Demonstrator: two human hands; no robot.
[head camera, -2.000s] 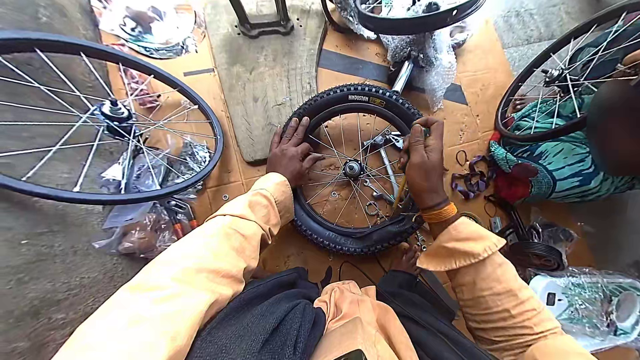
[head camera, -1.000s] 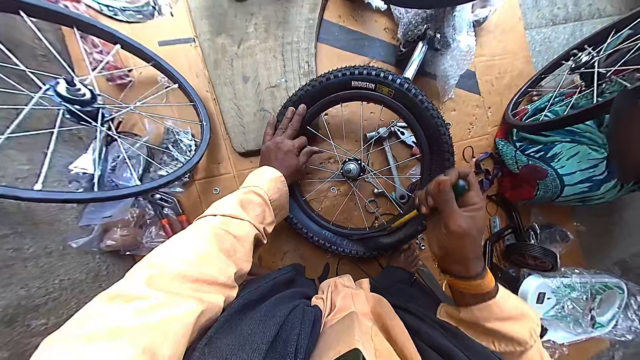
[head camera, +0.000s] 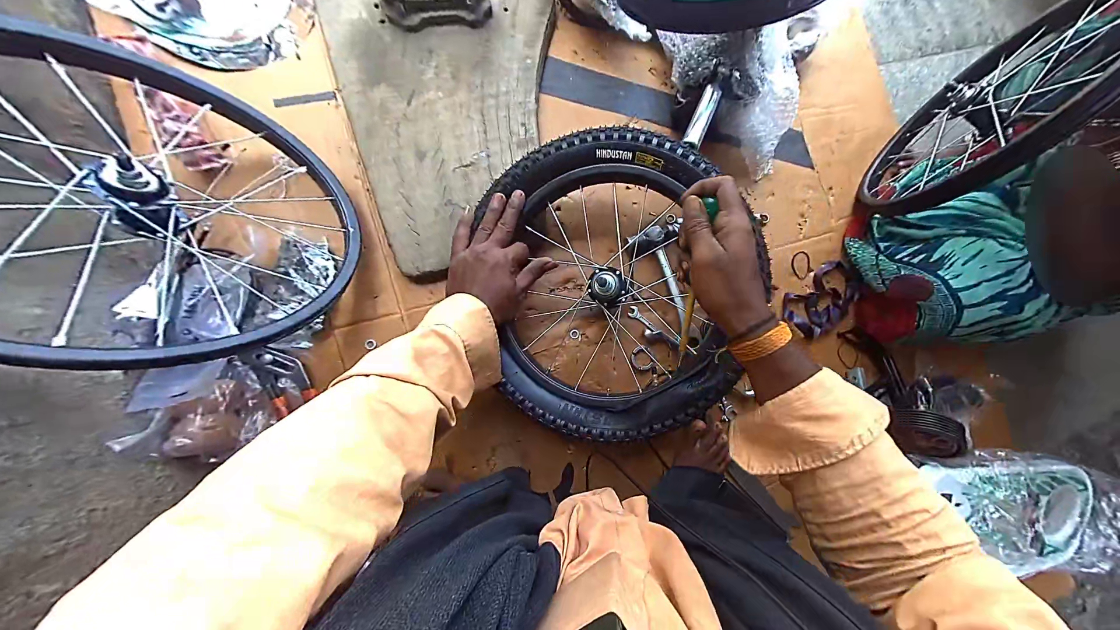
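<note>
A small spoked bicycle wheel (head camera: 607, 286) lies flat before me, with a knobbly black tyre (head camera: 560, 157) around its rim. At the near side the tyre sits unevenly against the rim. My left hand (head camera: 497, 258) presses on the tyre and rim at the left, fingers spread. At the right, my right hand (head camera: 724, 258) grips a screwdriver-like tool with a green handle (head camera: 710, 208). Its thin yellowish shaft (head camera: 687, 322) points down toward the rim's lower right. Whether the tip touches the tyre cannot be told. Spanners (head camera: 672, 278) show between the spokes.
Cardboard (head camera: 840, 114) covers the floor, with a wooden board (head camera: 437, 140) beyond the wheel. A bare spoked wheel (head camera: 346, 227) stands at left, above plastic-wrapped parts and pliers (head camera: 284, 376). At right are another wheel (head camera: 875, 188), a person in patterned cloth (head camera: 954, 262), and a plastic-wrapped part (head camera: 1015, 507).
Two seconds ago my right hand lay on the tyre with no tool plainly visible; a second ago it held the green-handled tool lower down. The hand is now higher, the tool's shaft steeper.
</note>
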